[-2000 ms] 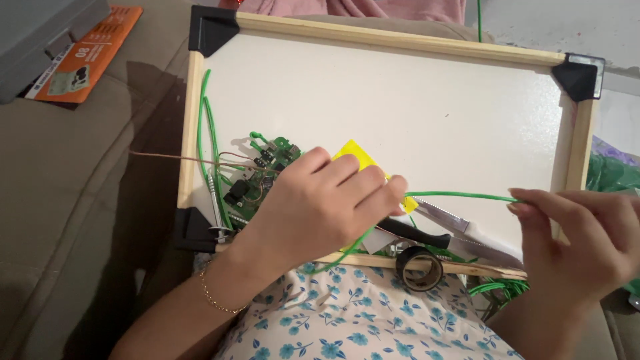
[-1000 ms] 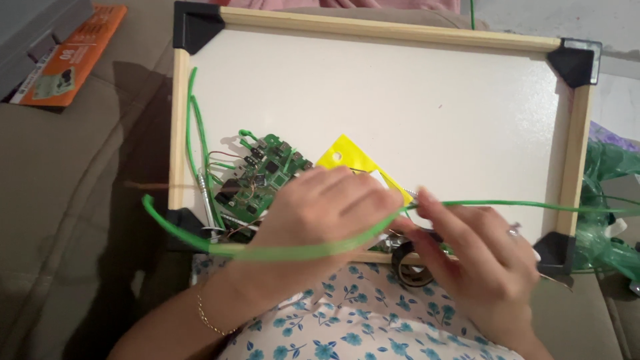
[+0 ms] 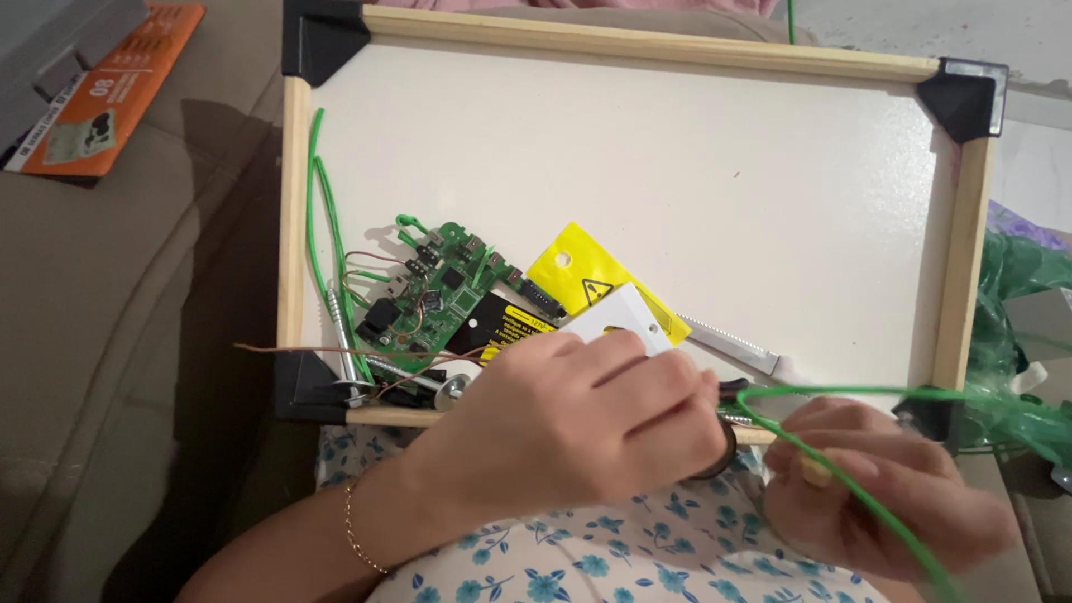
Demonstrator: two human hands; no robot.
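Note:
My left hand (image 3: 586, 419), curled above the board's lower edge, grips the green wire (image 3: 837, 390) near where it bends beside the fingertips. Toward the lower right, my right hand (image 3: 879, 486), somewhat blurred, has its fingers closed on one length of that wire. Another length runs off to the right. Behind my left hand lie a green circuit board (image 3: 444, 293), a yellow warning tag (image 3: 586, 280) and a white plate (image 3: 624, 314). A roll of black tape (image 3: 722, 456) is partly hidden by my left fingers.
A white board framed in wood (image 3: 289, 209) rests over the lap. On it are a serrated knife blade (image 3: 729, 342), long screws (image 3: 339, 327) and green wire pieces (image 3: 331, 218). Green plastic (image 3: 1013, 276) lies at the right, an orange package (image 3: 109, 100) at the upper left.
The green wire, stretched to the right two seconds ago, now bends back near my left fingertips. My right hand has moved away from my left since one second ago, toward the lower right.

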